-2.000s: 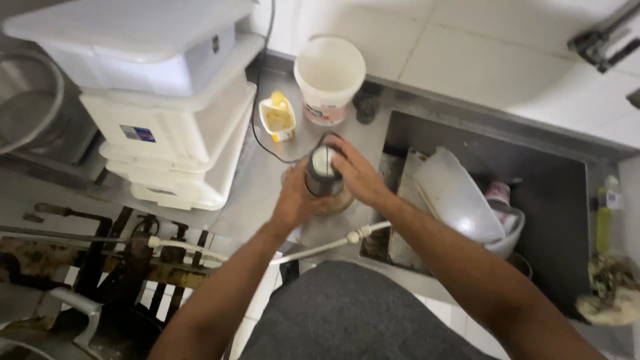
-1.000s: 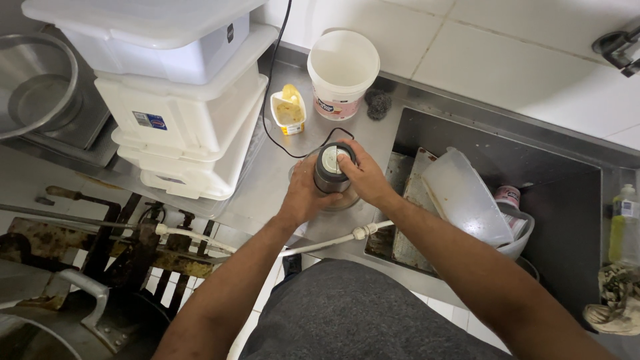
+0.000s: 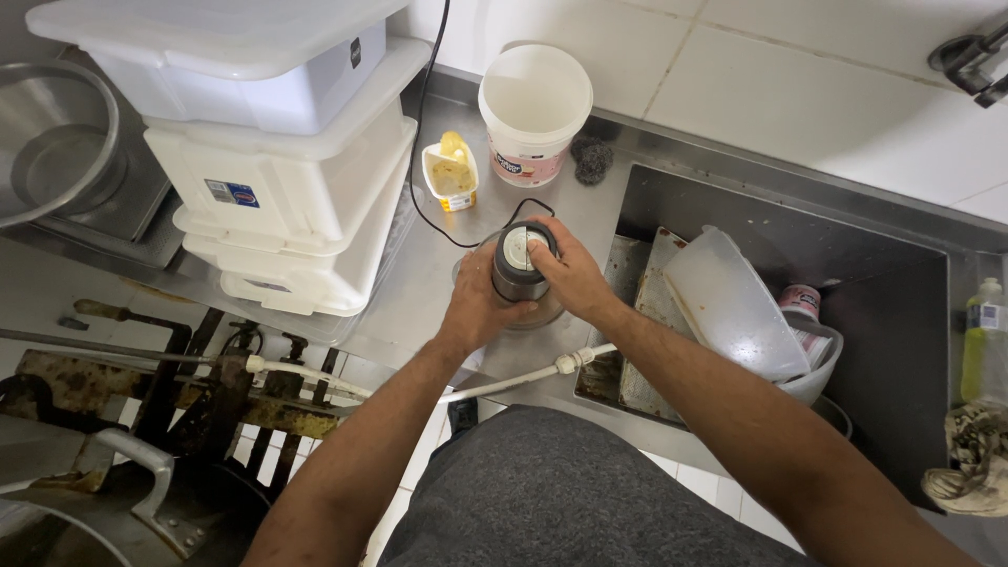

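Note:
A dark cylindrical motor unit with a pale round top (image 3: pixel 516 260), which looks like the head of a corded food processor, stands upright above a wide round base or bowl (image 3: pixel 543 313) on the steel counter. My left hand (image 3: pixel 476 303) is wrapped around its left and lower side. Over its right side lies my right hand (image 3: pixel 571 272), the thumb on the pale top. A black cord (image 3: pixel 423 169) curves around behind the unit. Beyond it stand an open tub with yellow residue (image 3: pixel 451 175) and a white plastic bucket (image 3: pixel 535 110), with a steel wool pad (image 3: pixel 591 160) beside the bucket.
Stacked white plastic boxes (image 3: pixel 260 177) and a metal bowl (image 3: pixel 59 150) stand at the left. To the right, the sink (image 3: pixel 882 331) holds trays and a translucent container (image 3: pixel 736 307). A white hose (image 3: pixel 512 382) crosses before the counter; a stove with a large pot (image 3: pixel 118 520) is lower left.

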